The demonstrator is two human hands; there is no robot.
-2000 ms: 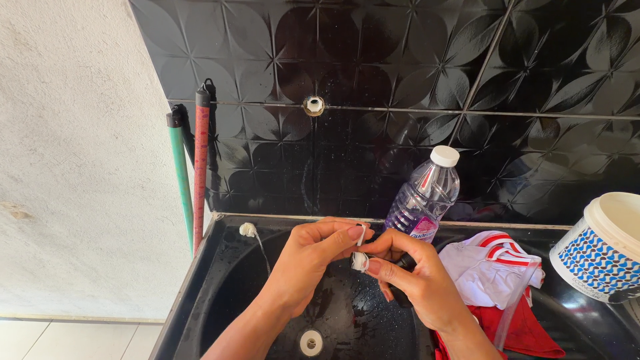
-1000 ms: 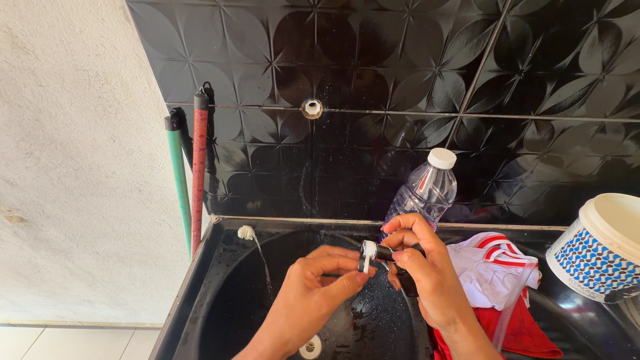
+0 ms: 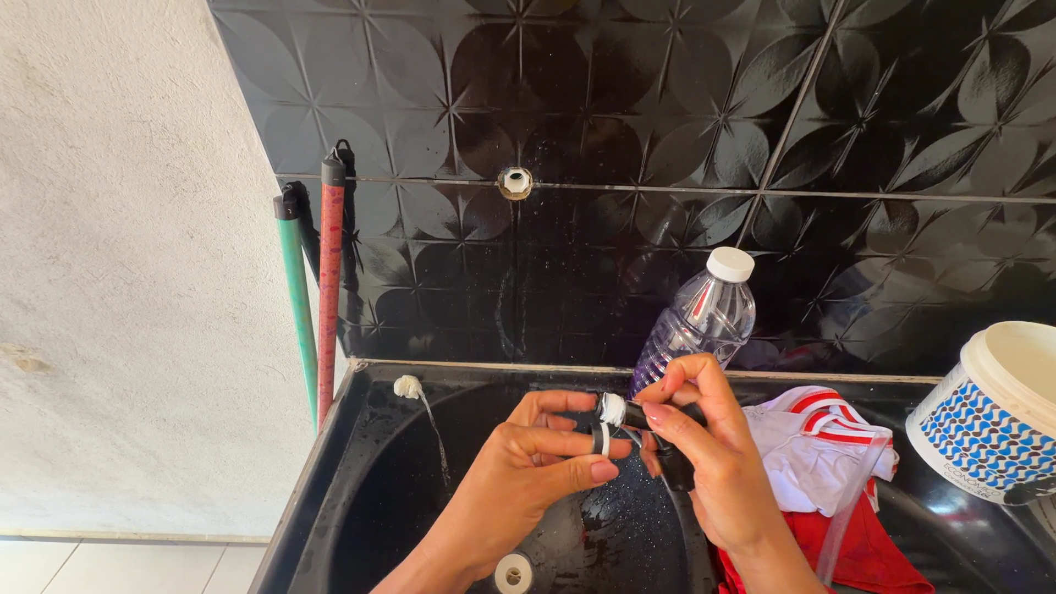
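My right hand [image 3: 709, 445] grips a black plastic faucet [image 3: 675, 462], whose threaded inlet end is wrapped in white thread seal tape [image 3: 611, 410]. The fingers of my left hand [image 3: 536, 454] hold a small spool of white tape [image 3: 605, 440], black at its side, just below the wrapped end. Both hands are over the black sink basin [image 3: 388, 495]. On the tiled wall behind, a pipe outlet [image 3: 516, 182] shows a white threaded opening. Part of the faucet is hidden behind my right fingers.
A clear bottle with purple liquid [image 3: 701, 318] stands behind my right hand. White and red cloths [image 3: 813, 462] lie on the right, under a clear hose [image 3: 854, 503]. A patterned bucket [image 3: 982, 429] is farther right. Red [image 3: 330, 289] and green [image 3: 297, 305] poles lean at the left.
The spool in my left hand has moved from beyond the faucet's end to just below it, and more white tape shows around that end than one second ago.
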